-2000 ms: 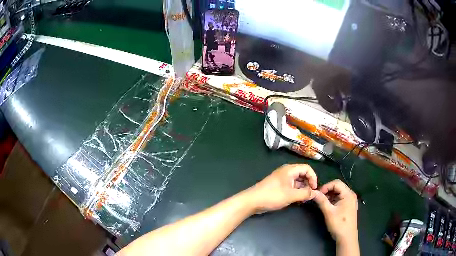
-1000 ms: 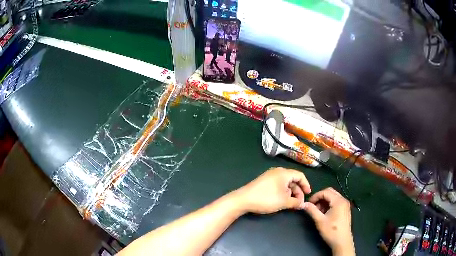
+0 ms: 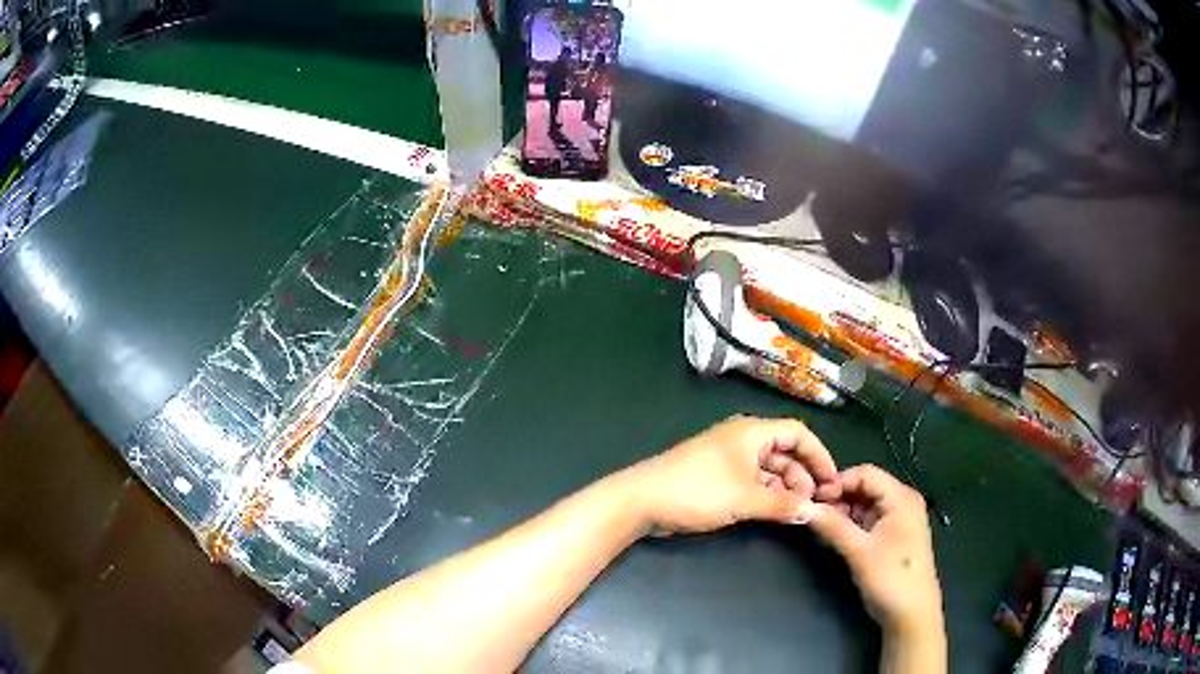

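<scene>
My left hand [image 3: 732, 479] is bare and held over the green mat, its fingers curled. My right hand [image 3: 884, 541] is bare and close on its right, with the fingertips of both hands meeting. A tiny whitish spot shows at the fingertips; whether it is a held thing or a nail I cannot tell. The white handheld scanner [image 3: 717, 317] with orange-red tape lies on the mat beyond the hands, its black cord looped over it.
A phone [image 3: 571, 95] leans by the monitor [image 3: 776, 53]. A black mouse pad [image 3: 711, 158] lies on the taped ledge [image 3: 632, 234]. A second scanner [image 3: 1063, 616] and a tray of black devices [image 3: 1151, 616] are at the right. Wrinkled clear tape [image 3: 355, 382] covers the mat at left.
The camera view has shifted slightly. My hands stay together at the fingertips, with small changes in finger pose. The scanner's cord hangs a little differently from two seconds ago.
</scene>
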